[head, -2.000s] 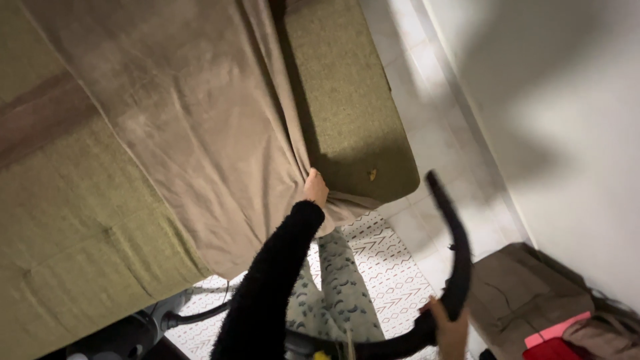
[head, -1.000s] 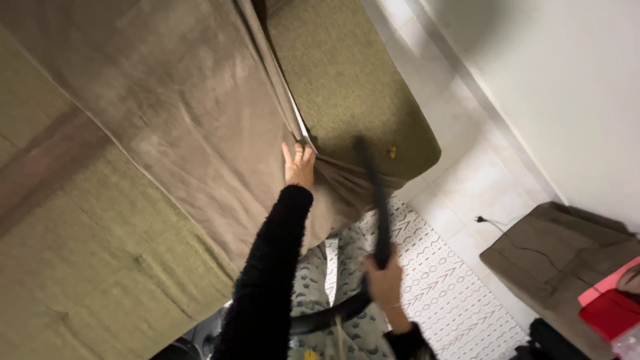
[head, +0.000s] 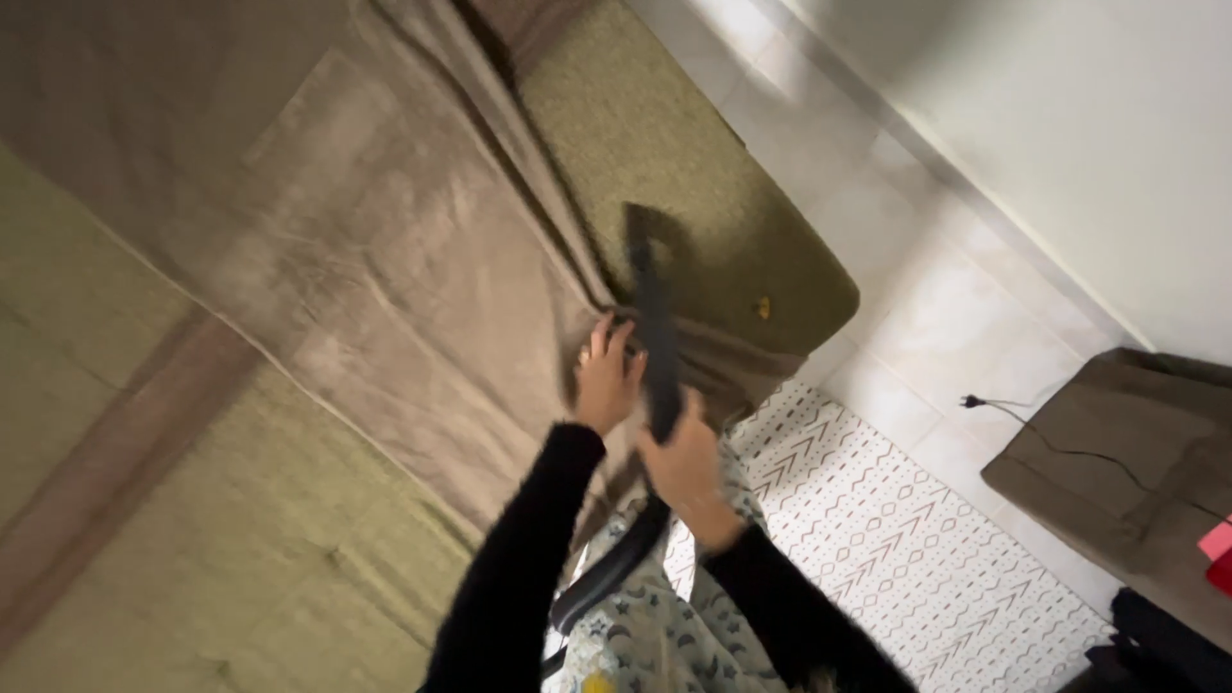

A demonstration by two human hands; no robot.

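My right hand (head: pixel 685 462) grips the black handle of a vacuum cleaner hose (head: pixel 654 337); its narrow tip is over the green upholstery of a sofa (head: pixel 664 144), and motion blurs it. Beside it, my left hand (head: pixel 608 375) rests with fingers spread on a brown blanket (head: pixel 433 269), at its folded edge; whether the fingers pinch the cloth I cannot tell. The blanket lies across the sofa in loose folds. A small yellow-brown bit (head: pixel 762 308) sits on the bare upholstery near the sofa's rounded corner. The hose curves down over my patterned trousers.
A white patterned rug (head: pixel 866 539) lies on the tiled floor (head: pixel 895 337) beside the sofa. At the right stands a brown fabric-covered piece (head: pixel 1088 462) with a black plug and cable (head: pixel 972 401) and red items. A pale wall (head: pixel 1088 144) rises at upper right.
My right hand has brought the vacuum tube from beyond the sofa's corner to over the upholstery, close to my left hand. The left hand's fingers, closed on the blanket's edge earlier, are now spread.
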